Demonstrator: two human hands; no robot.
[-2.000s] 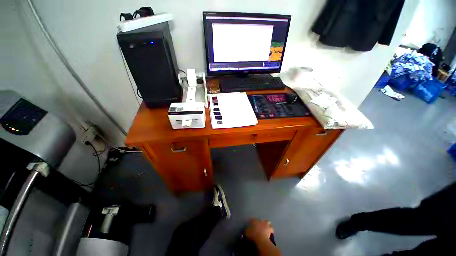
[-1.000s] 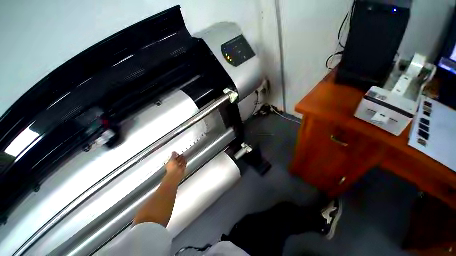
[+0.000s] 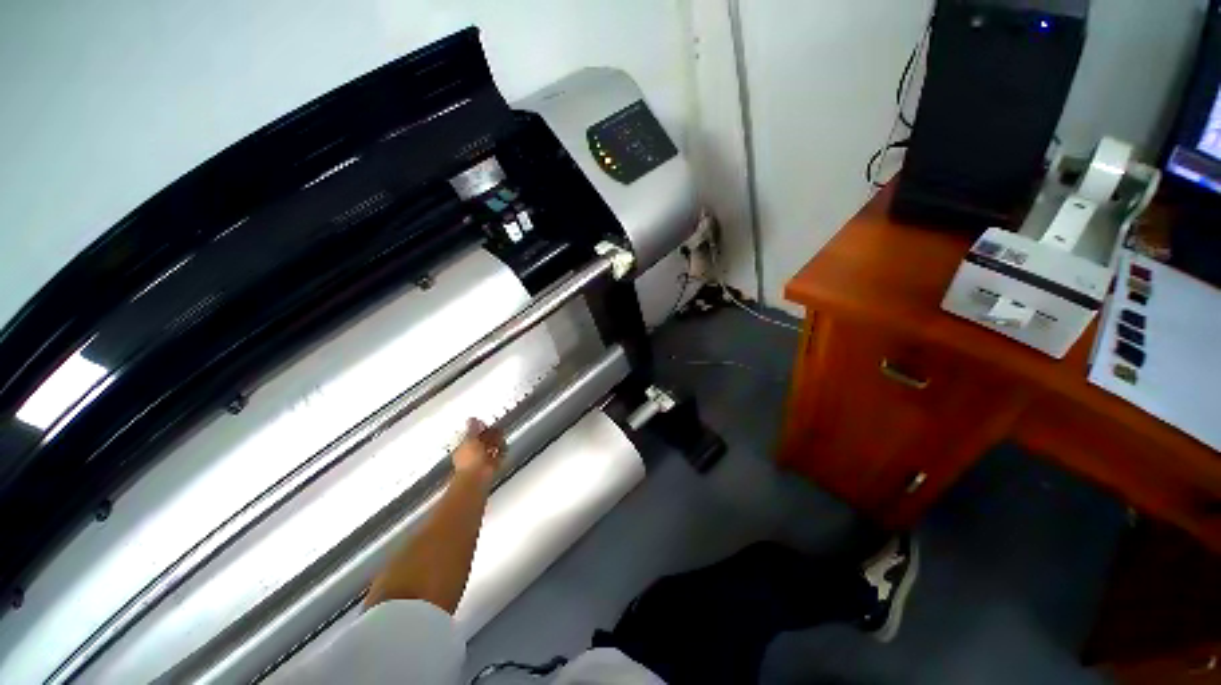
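Observation:
My left hand (image 3: 478, 448) reaches over the front of the plotter (image 3: 625, 150), with its fingers at the lower part of the white plotter paper (image 3: 388, 328). Whether the fingers pinch the sheet or only touch it is too small to tell. The long shiny metal bar (image 3: 362, 402) crosses the paper above my hand. The plotter carriage (image 3: 506, 214) is at the right end of the rail, beside the lit control panel. The curved black cover stands raised. My right hand is not in view.
A thick white paper roll (image 3: 556, 515) lies low at the plotter's front. To the right stands a wooden desk (image 3: 857, 288) with a black computer tower (image 3: 991, 114), a white label printer (image 3: 1024, 288) and swatch sheets (image 3: 1178, 351). A dark-trousered leg and shoe (image 3: 889, 586) are below.
The view swung left from the desk to the plotter. In the last second the carriage moved right along the rail to its end. My left hand stayed nearly in place at the paper.

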